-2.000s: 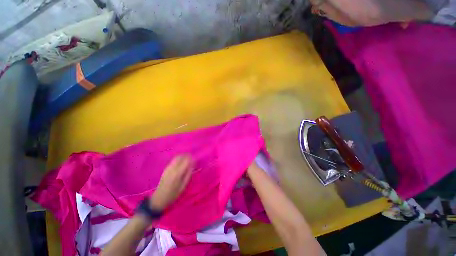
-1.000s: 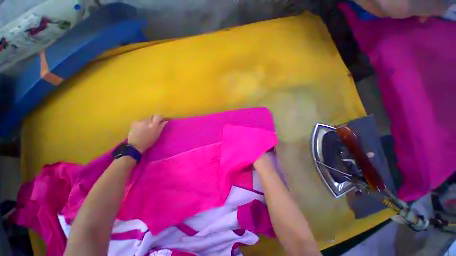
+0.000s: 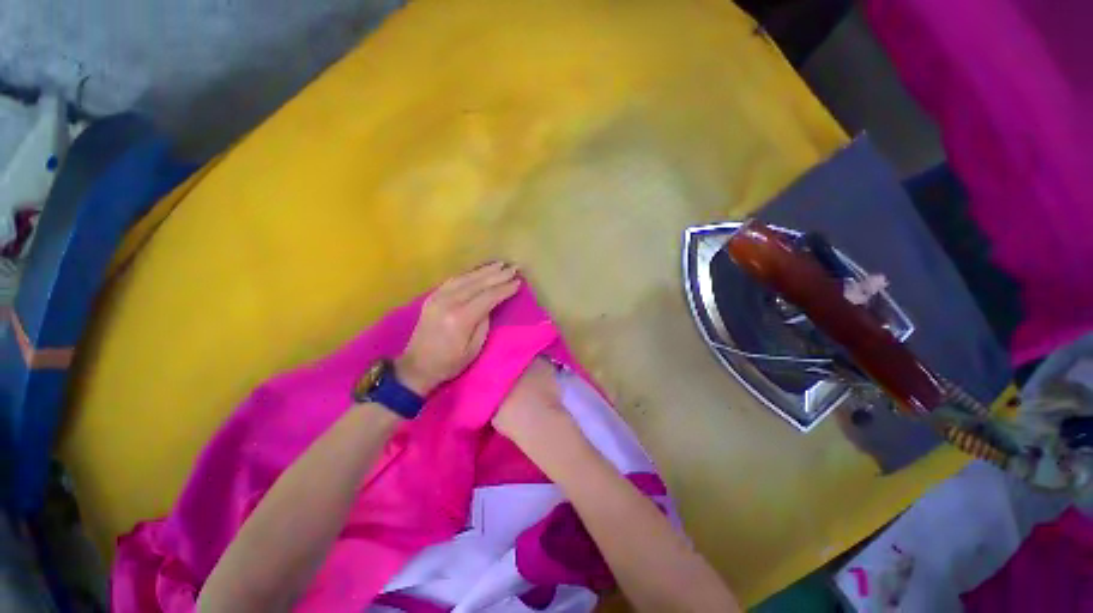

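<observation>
The pink garment point(image 3: 270, 443) lies at the lower left of the yellow table. Its white inner side with darker pink strips shows below my right forearm. My left hand point(image 3: 456, 326), with a dark watch at the wrist, lies flat on the garment's top right corner, fingers together, pressing the cloth. My right hand point(image 3: 530, 407) is at a folded pink edge just below; its fingertips are hidden under the cloth, so its grip cannot be seen. The steam iron point(image 3: 791, 317), with a red-brown handle, stands on the grey pad to the right, untouched.
The yellow table cover point(image 3: 348, 156) is discoloured near the iron. The dark grey rest pad point(image 3: 893, 228) lies at the table's right end. The iron's hose with its brass spring point(image 3: 973, 441) trails right. Magenta cloth point(image 3: 1019, 144) hangs at the upper right. A blue board point(image 3: 84, 275) is at the left edge.
My left hand has moved right along the garment's upper edge to its corner, near my right hand. The view has shifted right, and the iron appears larger and has not been picked up.
</observation>
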